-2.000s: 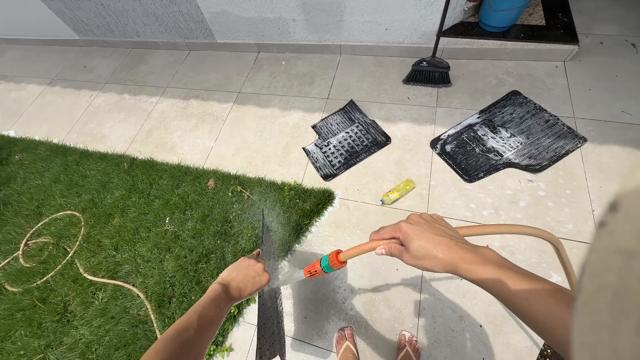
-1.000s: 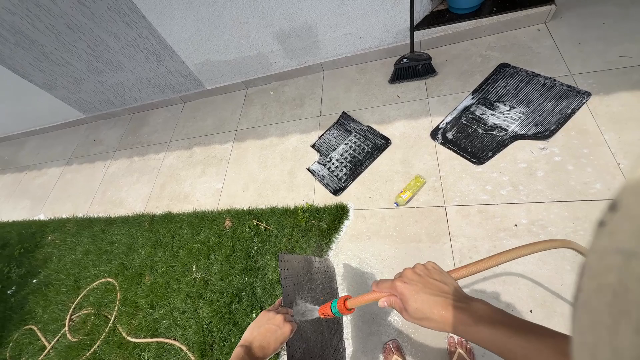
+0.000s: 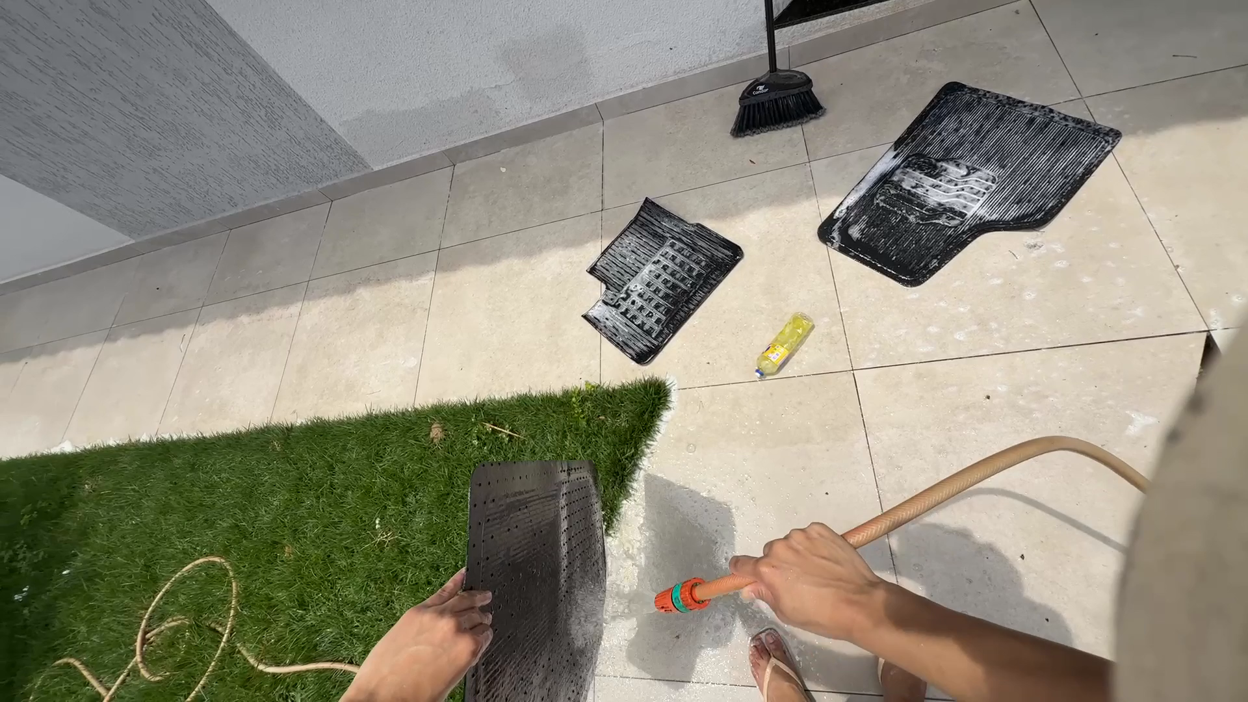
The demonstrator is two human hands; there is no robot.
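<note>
My left hand (image 3: 429,639) grips the left edge of a dark, perforated rubber car mat (image 3: 531,585), tilted up at the grass edge. Closed around a tan garden hose (image 3: 955,492), my right hand (image 3: 814,585) points its orange and green nozzle (image 3: 681,597) left at the mat, where water sprays. Two black car mats lie flat on the tiles beyond: a smaller notched one (image 3: 663,278) and a larger one (image 3: 975,180), both with whitish suds on them. A bottle of yellow liquid (image 3: 784,345) lies on its side between my hands and those mats.
A black broom (image 3: 777,102) stands upright near the wall (image 3: 487,58). Grass (image 3: 292,507) covers the left, with a coiled length of hose (image 3: 229,604) on it. Sandaled feet (image 3: 775,663) stand on the wet tiles below my right hand. A blurred beige shape (image 3: 1189,546) blocks the right edge.
The mat in my left hand was edge-on two seconds ago and now shows its broad face. The nozzle, close to the mat one second ago, is now farther from it. The view has turned.
</note>
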